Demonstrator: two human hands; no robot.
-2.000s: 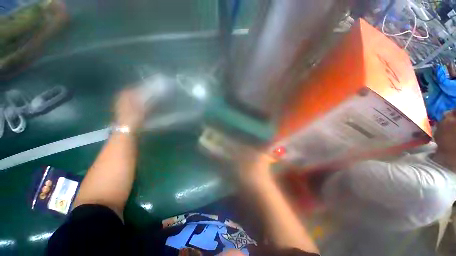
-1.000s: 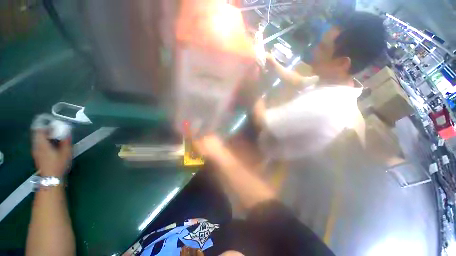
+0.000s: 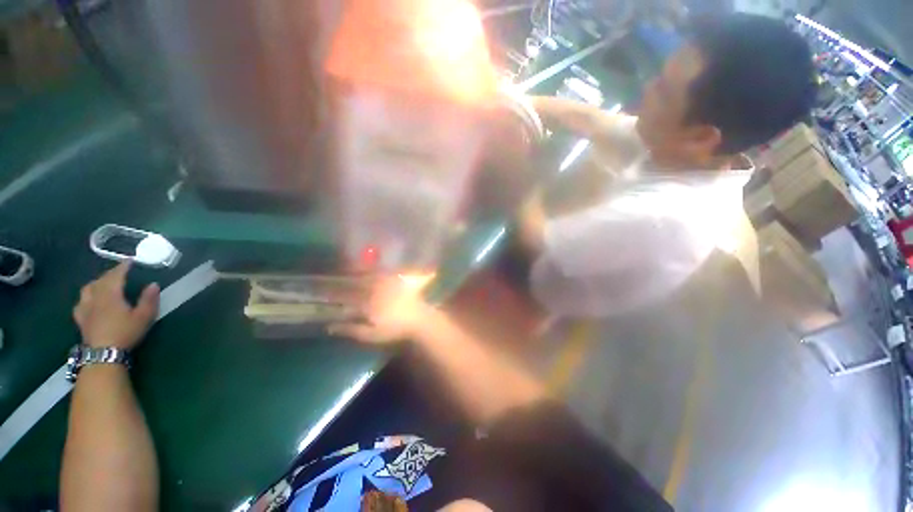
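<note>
A white looped part (image 3: 135, 246) with a solid round white end lies on the green worktop at the left. My left hand (image 3: 115, 312) is just below it, thumb and forefinger apart, a fingertip at or near its lower edge. The long cream fixture (image 3: 290, 302) lies at the foot of the orange machine (image 3: 405, 160). My right hand (image 3: 395, 308) is blurred over the fixture's right end and hides it. Whether it grips anything cannot be told.
A red lamp (image 3: 370, 255) glows on the machine's panel. A big grey column (image 3: 245, 100) stands left of the machine on a green base (image 3: 255, 228). Another white part (image 3: 14, 265) lies at the far left edge. A person in white (image 3: 641, 235) is at the right, with cardboard boxes (image 3: 811, 185) beyond.
My left hand has let go of the white part it held a second ago and opened. My right hand has moved left and down over the fixture's end, covering the yellow block seen before.
</note>
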